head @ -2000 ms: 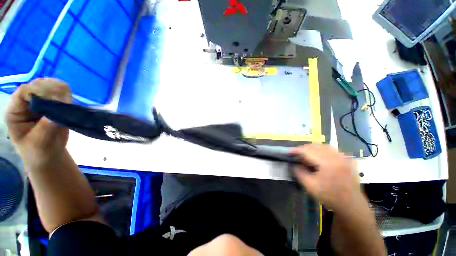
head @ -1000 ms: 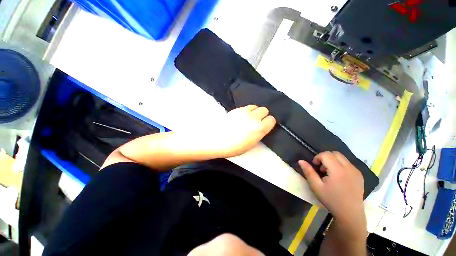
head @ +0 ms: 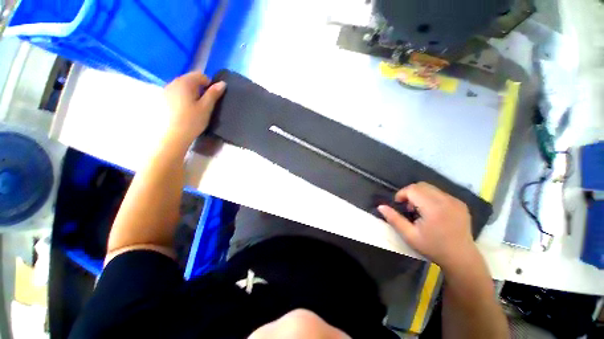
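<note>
A long black fabric strap [head: 311, 142] lies flat and slanted across the white table, its right part over the taped machine bed. A thin silvery line [head: 331, 157] runs along its middle. My left hand [head: 192, 106] grips the strap's left end, thumb on top. My right hand [head: 434, 222] is near the right end, with thumb and fingers pinched on the strap by the end of the silvery line. What lies between those fingers is mostly hidden.
The sewing machine head [head: 437, 23] stands at the top, with yellow tape [head: 501, 142] along the bed. A large blue crate [head: 132, 33] is upper left. Green-handled snips [head: 544, 139] and blue bins [head: 594, 165] are at the right. A blue fan [head: 23, 177] is far left.
The strap was held up in the air, then laid on the table. My left hand has moved from its middle to its left end, and the silvery line shows longer. The view has shifted.
</note>
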